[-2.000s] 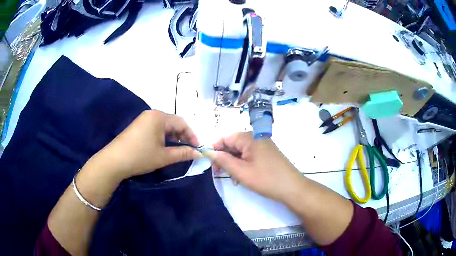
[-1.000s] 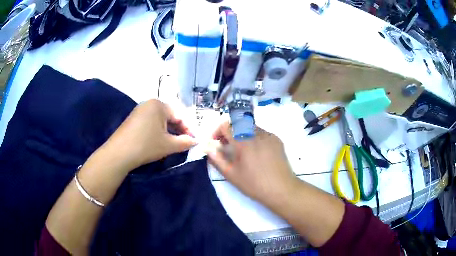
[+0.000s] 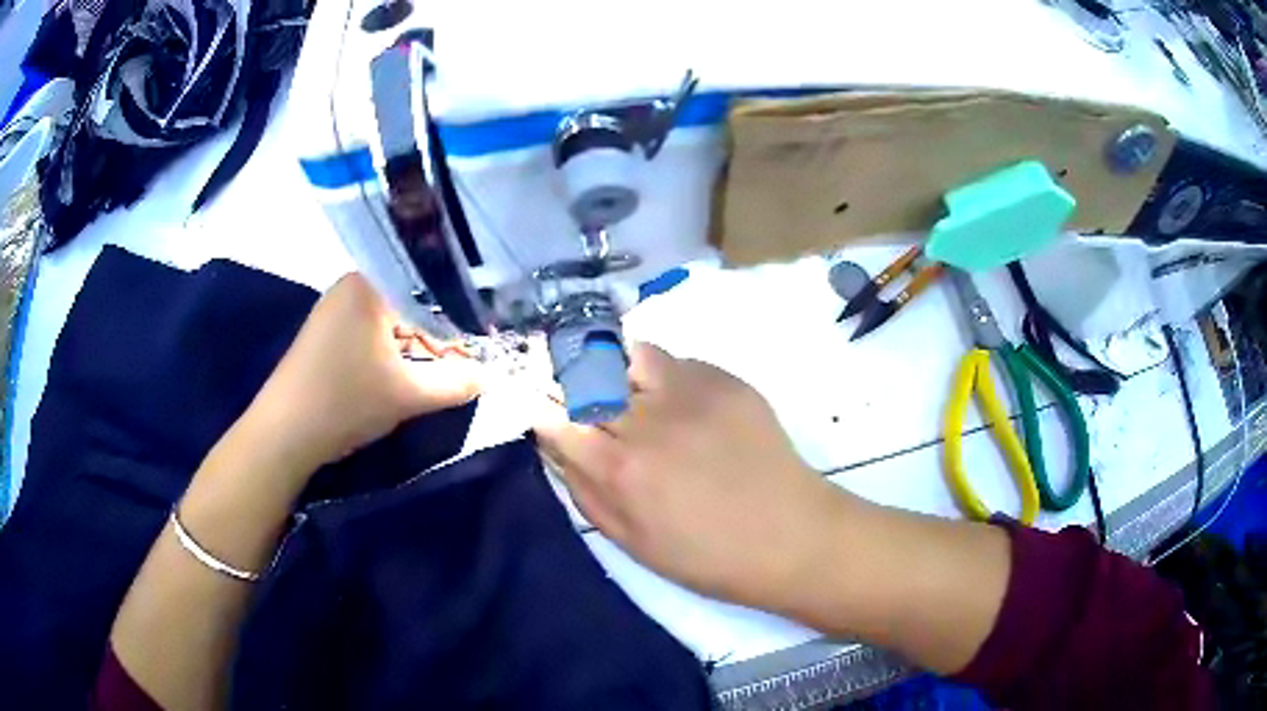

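Observation:
The dark navy garment panel (image 3: 417,597) lies over the table's left side and front edge. A pale strip (image 3: 503,410) shows along its edge between my hands, overexposed. My left hand (image 3: 364,372) pinches the edge just left of the needle area; its fingertips are partly washed out. My right hand (image 3: 695,465) holds the cloth's edge below the grey-blue cylindrical attachment (image 3: 592,375), which covers part of its fingers. The white sewing machine head (image 3: 521,195) stands over the fingertips. The needle and presser foot cannot be made out clearly.
Scissors (image 3: 989,417) with yellow and green handles and orange-handled snips (image 3: 889,295) lie right of my right hand. Cardboard (image 3: 820,174) with a mint-green block (image 3: 1003,215) is on the machine arm. Dark and pale scraps (image 3: 153,97) are upper left. A measuring strip (image 3: 813,676) runs along the front edge.
The machine appears larger and farther left as the view has shifted. Both hands and the pinched edge have moved closer to the needle area. The fingers still hold the cloth.

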